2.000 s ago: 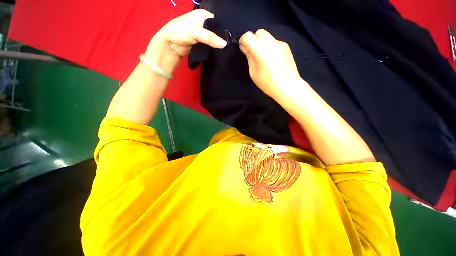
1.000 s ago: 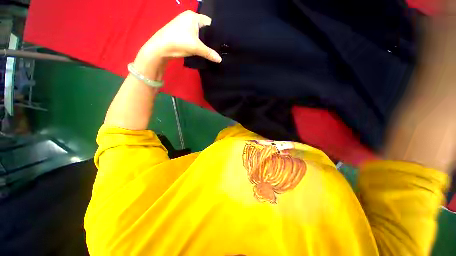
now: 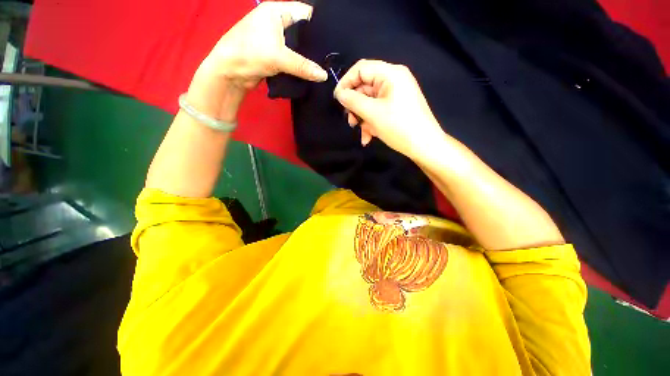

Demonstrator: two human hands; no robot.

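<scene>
The dark coat lies across the table in front of me. My left hand is at the coat's left edge, with thumb and index finger spread and the cloth between them. My right hand pinches a thin glinting needle between its fingertips, close to the left thumb tip. A coat button shows as a pale curved rim on the cloth just above the needle. Thread cannot be made out clearly.
Red cloth covers the table to the left and shows at the far right. A small glint lies on the coat at right. Green floor and a metal frame lie beyond the table's left edge.
My right hand swung out to the far right as a blur one second ago and is now back beside the left thumb. My left hand has stayed at the coat edge, shifting slightly.
</scene>
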